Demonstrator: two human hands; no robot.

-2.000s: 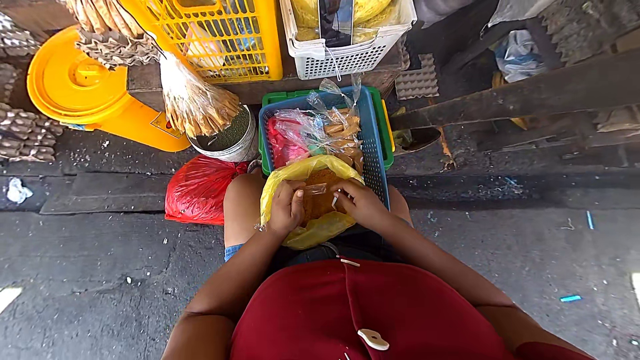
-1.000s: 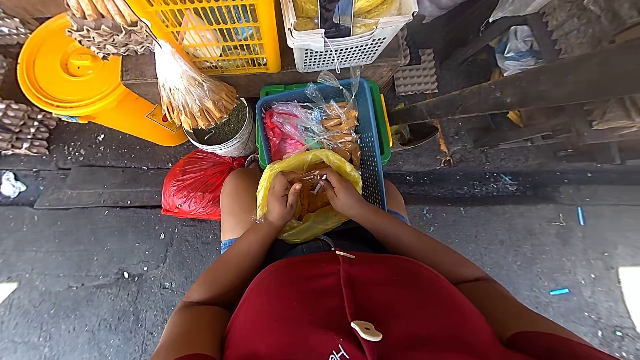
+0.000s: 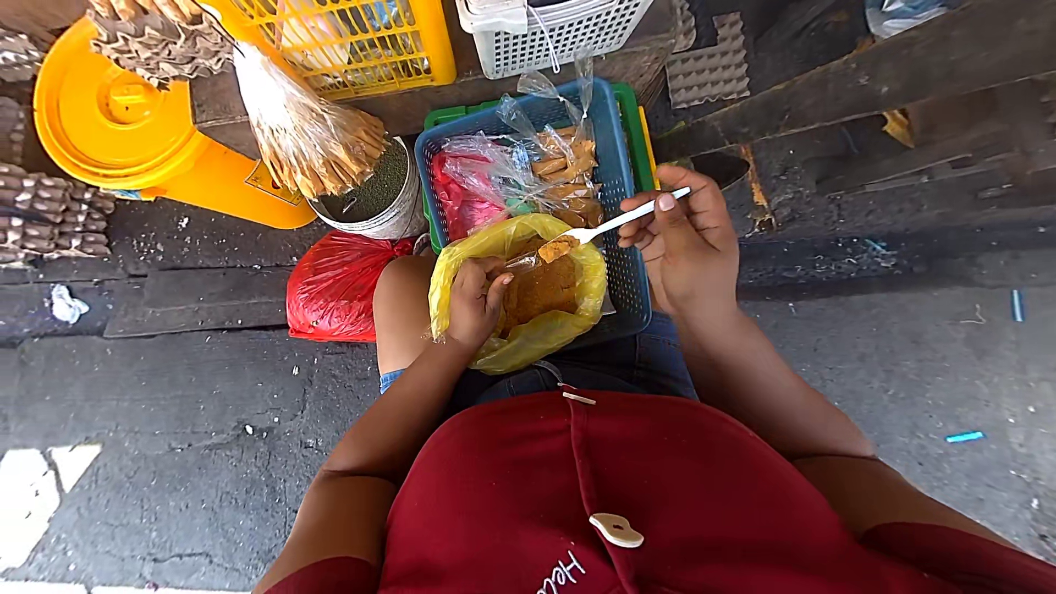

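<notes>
A yellow plastic bag [image 3: 577, 320] lies open over my lap with orange-brown powder [image 3: 540, 293] inside. My right hand [image 3: 689, 239] grips the handle of a white plastic spoon [image 3: 631, 217], whose bowl holds a heap of the powder above the bag. My left hand [image 3: 477, 301] is over the bag's left side, its fingers pinching a small clear plastic bag [image 3: 521, 262] close to the spoon's tip. Just beyond is a blue plastic basket [image 3: 615, 124] with filled clear packets [image 3: 569, 161] and a pink plastic bag [image 3: 462, 194].
A red plastic bag [image 3: 334, 289] rests left of my leg. Behind it stand a bucket of green beans or grains [image 3: 375, 190] and a yellow lidded bin [image 3: 239, 186]. Yellow [image 3: 437, 41] and white [image 3: 569, 41] crates are at the top, and egg trays [image 3: 709, 66] lie nearby.
My right hand has moved up and right, away from my left hand, and now holds the spoon with powder above the bag. Earlier both hands were together over the yellow bag.
</notes>
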